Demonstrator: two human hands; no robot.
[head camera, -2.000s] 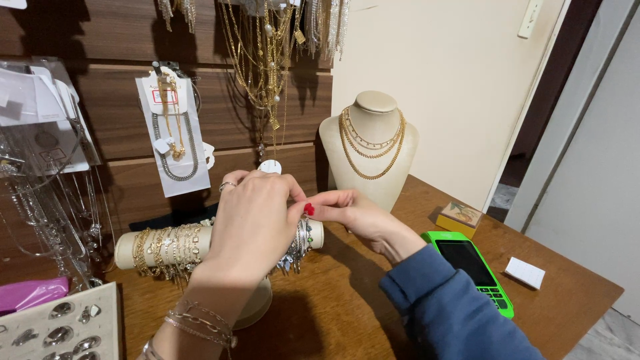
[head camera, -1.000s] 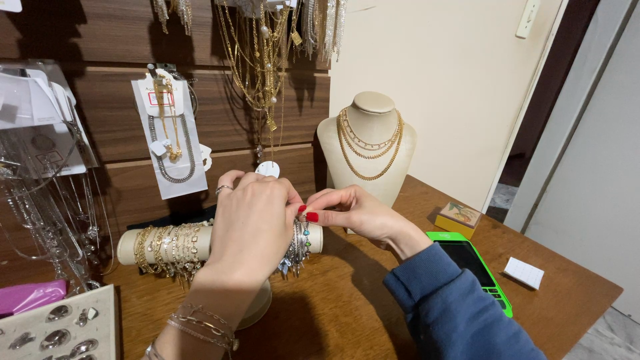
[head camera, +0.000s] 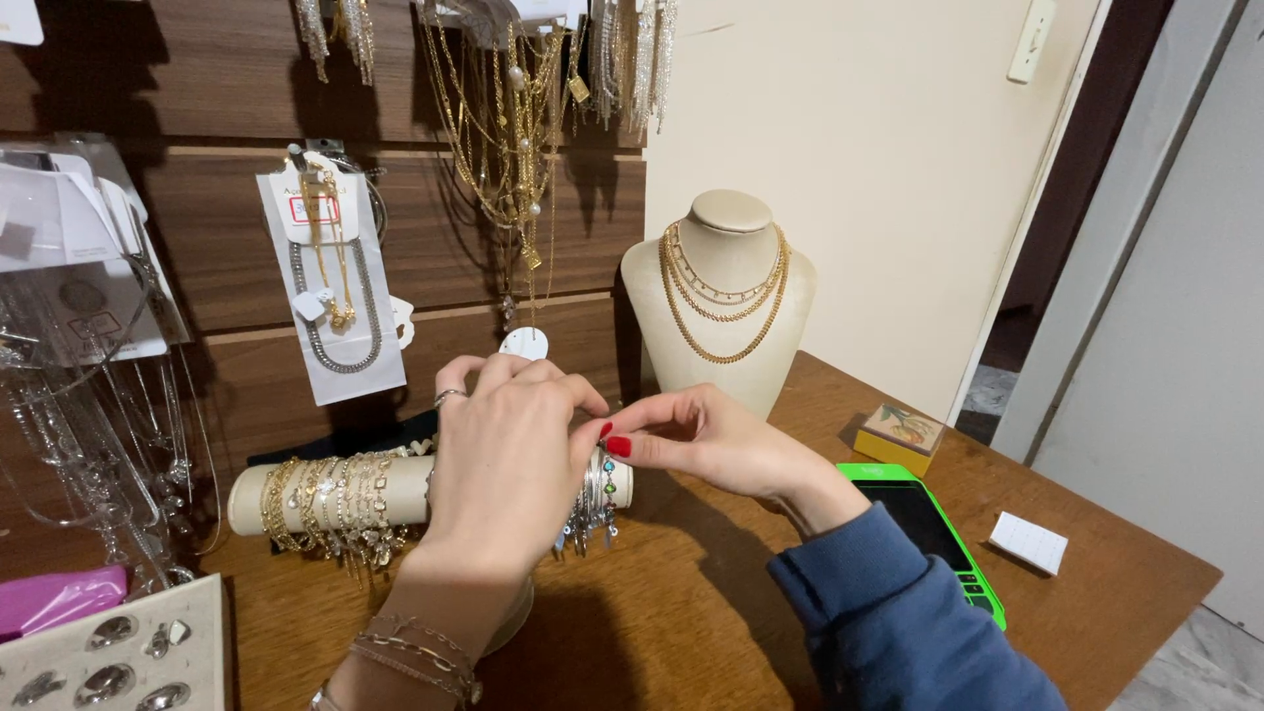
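A cream T-bar bracelet stand (head camera: 410, 491) carries gold-toned bracelets (head camera: 326, 499) on its left part and silver-toned ones (head camera: 591, 499) near its right end. My left hand (head camera: 513, 449) arches over the bar, its thumb and fingers bent at the right end. From the right, my right hand (head camera: 706, 439) meets it there, thumb and forefinger pinched on the end of a bracelet with coloured stones (head camera: 609, 474). The fingertips of both hands are close together. What the left fingers hold is mostly hidden behind that hand.
Behind stands a cream necklace bust (head camera: 726, 296) with gold chains. Necklaces (head camera: 513, 128) hang on the slatted wood wall. At right lie a small yellow box (head camera: 897, 439), a green card terminal (head camera: 928, 523) and a white card pad (head camera: 1029, 543). A ring tray (head camera: 219, 642) is front left.
Both hands stay at the right end of the bar. The left fingers have shifted slightly, and more of the bracelet with coloured stones now shows below the right fingertips.
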